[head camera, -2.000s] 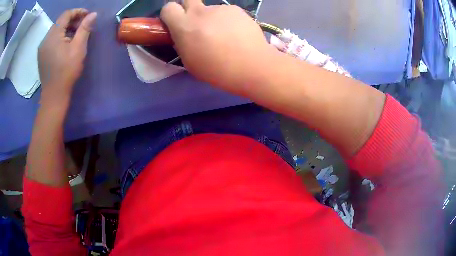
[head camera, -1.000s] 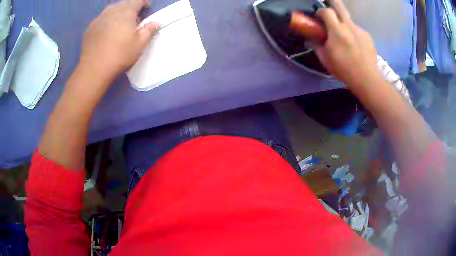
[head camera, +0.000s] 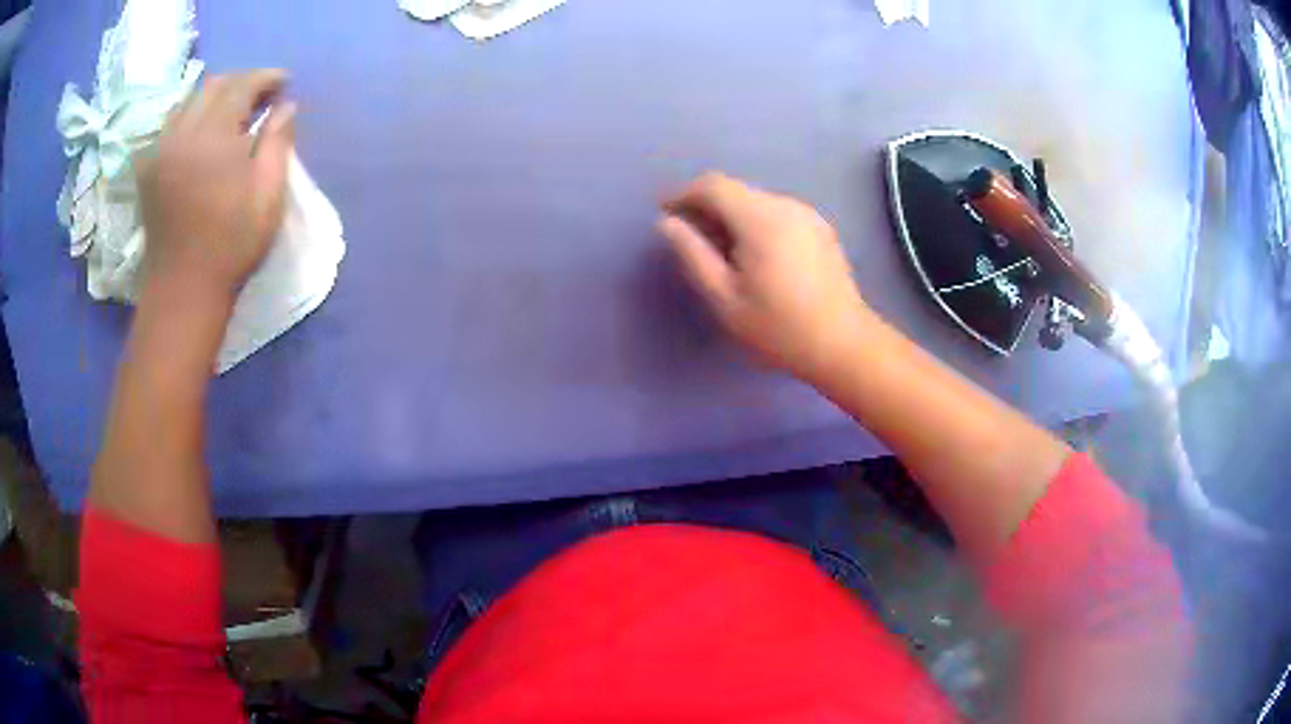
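My left hand (head camera: 213, 191) is at the left, over a stack of white cloth pieces (head camera: 295, 272). A small white bit shows between its thumb and fingers; whether it grips a piece is hidden. My right hand (head camera: 772, 269) is over the middle of the table, fingers curled, with a gap to the thumb and nothing in it. The black steam iron (head camera: 956, 212) rests at the right, away from my hands. Its orange-brown handle (head camera: 1041, 243) is free.
A tied pale bundle (head camera: 106, 135) lies at the far left. White pieces (head camera: 489, 14) lie at the far edge, and a white scrap (head camera: 902, 12) farther right. The whitish hose (head camera: 1168, 410) runs off right from the iron. Blue-violet cloth (head camera: 566, 354) covers the table.
My right hand has let go of the iron and moved left; the iron now stands farther right. The white piece has left the middle, and my left hand has moved left to the stack.
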